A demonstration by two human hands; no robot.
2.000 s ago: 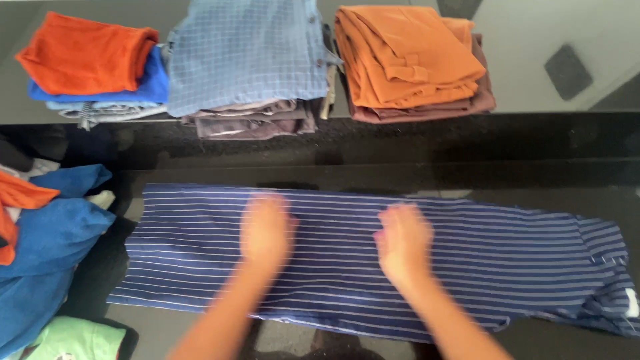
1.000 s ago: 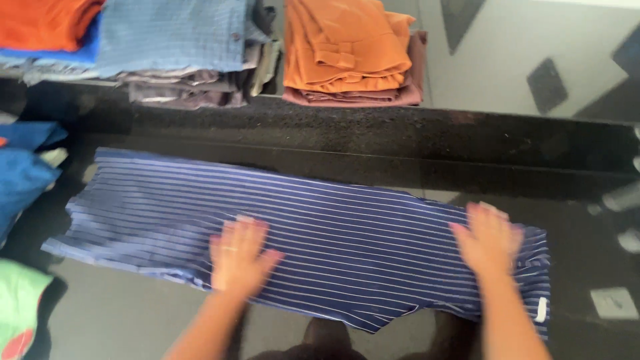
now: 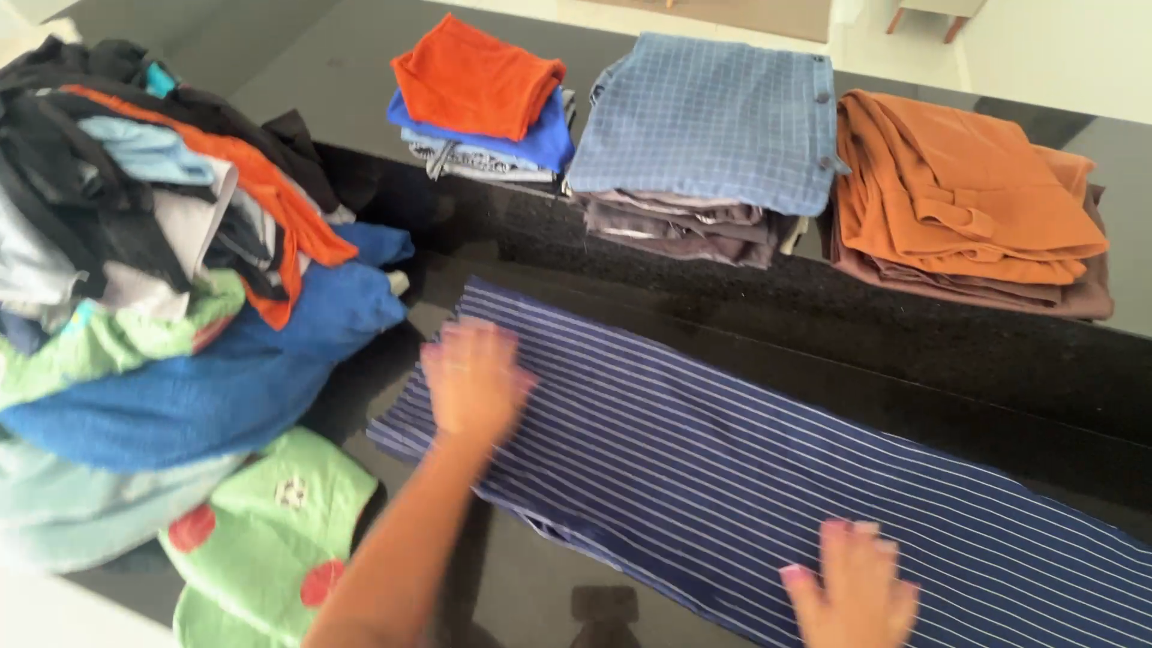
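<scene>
Navy trousers with white stripes (image 3: 684, 432) lie stretched out on the dark glossy counter, running from centre left to the lower right, where the frame cuts them off. My left hand (image 3: 472, 378), slightly blurred, rests flat near their left end with its fingers apart. Toward the lower right, my right hand (image 3: 850, 580) is spread over the striped cloth, palm down. Neither hand grasps the fabric.
Folded stacks stand on the raised ledge: one topped by an orange-red cloth (image 3: 477, 76), one by a blue checked garment (image 3: 706, 121), one by rust-orange clothing (image 3: 963, 189). At left lies a heap of loose clothes (image 3: 207, 387), with a green printed cloth (image 3: 270, 531) below.
The view has swung left, bringing the clothes heap into sight. My left hand has moved along the striped trousers to their left end; my right hand has left their right end.
</scene>
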